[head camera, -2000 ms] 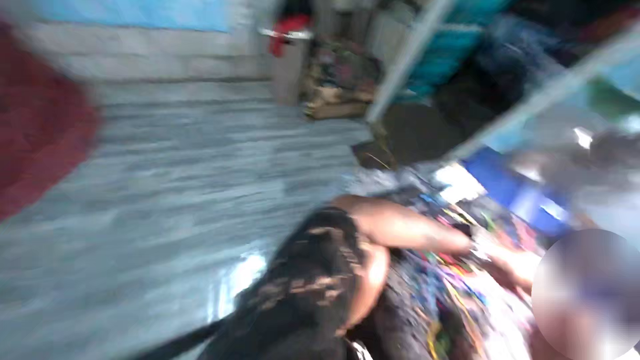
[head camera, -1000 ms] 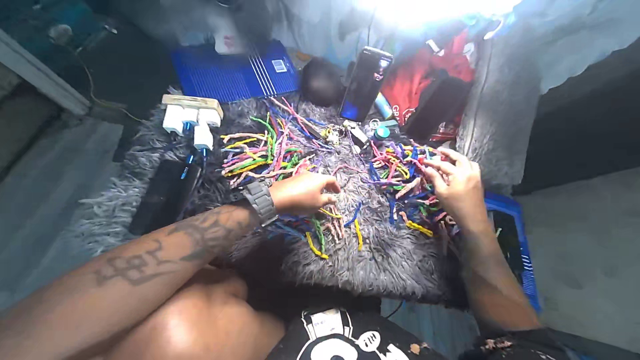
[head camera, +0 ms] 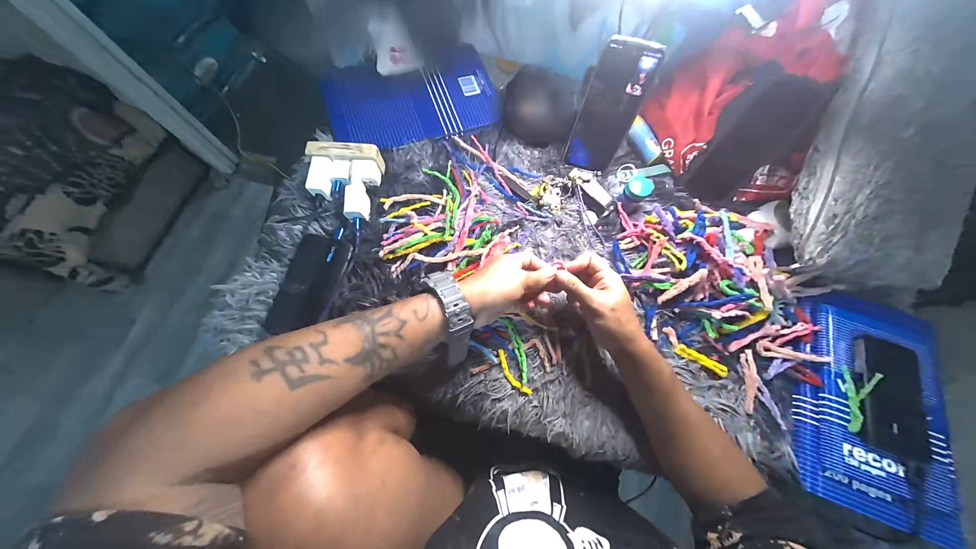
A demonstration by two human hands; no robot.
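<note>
My left hand [head camera: 507,280] and my right hand [head camera: 598,293] meet fingertip to fingertip over a grey shaggy fur cover [head camera: 557,412]. Between them they pinch a small pink strand [head camera: 560,266], mostly hidden by the fingers. A pile of colourful fuzzy yarn-like strands [head camera: 450,221] lies just beyond my left hand. To the right of my right hand spreads a bigger, tangled pile of the same strands [head camera: 717,267]. Several strands, among them a yellow one [head camera: 512,374] and a green one [head camera: 515,347], rest on the fur below my wrists. A grey watch [head camera: 454,309] circles my left wrist.
White charger plugs [head camera: 343,179] on a power strip and a black phone [head camera: 301,282] are at left. Behind stand a blue record book [head camera: 412,99], a round dark object [head camera: 539,105], an upright phone [head camera: 614,99] and red cloth [head camera: 732,84]. Another blue book [head camera: 854,496] lies at lower right.
My right hand has moved left from the right-hand pile, and the two hands, apart a second ago, now meet. The view has swung far from the floor seen two seconds ago.
</note>
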